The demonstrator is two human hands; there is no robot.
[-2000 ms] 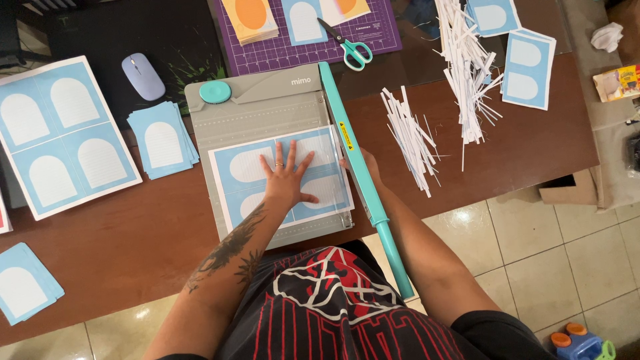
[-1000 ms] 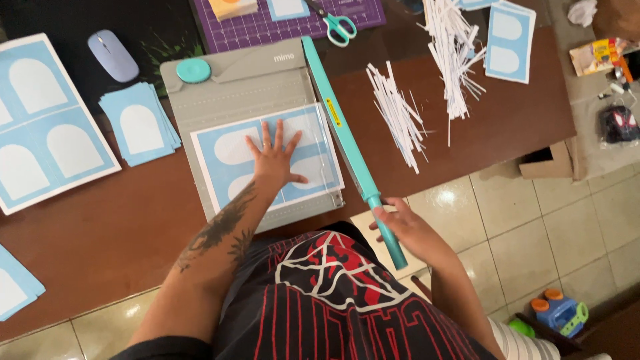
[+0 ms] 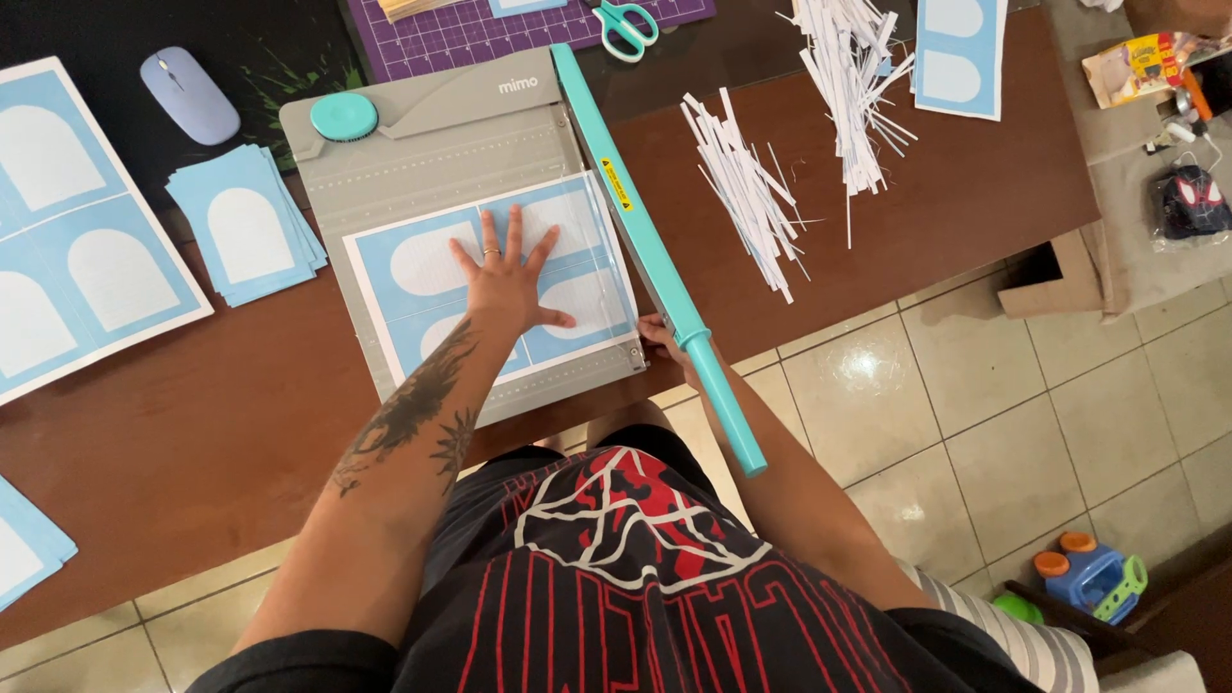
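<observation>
A grey guillotine paper trimmer [image 3: 433, 159] lies on the brown table, its teal blade arm [image 3: 635, 207] slanting along the right side with the handle over the table's front edge. On its bed is a printed sheet [image 3: 404, 298] of blue panels with white arches. My left hand [image 3: 505, 279] presses flat on the sheet, fingers spread. My right hand [image 3: 664, 337] is at the trimmer's lower right edge, beneath the blade arm and partly hidden by it; the fingertips are near the sheet's right edge, and whether they pinch anything does not show.
Uncut sheets [image 3: 115, 226] and a stack of blue cards [image 3: 248, 236] are at the left, with a mouse [image 3: 190, 94] above. Scissors [image 3: 626, 29] rest by a purple cutting mat [image 3: 423, 43]. White paper strips [image 3: 746, 192] lie right of the trimmer; more cards [image 3: 958, 58] are beyond.
My right hand has left the blade arm's handle, where it was one second ago, and is now beneath the arm by the trimmer's edge. My left hand stays spread on the sheet.
</observation>
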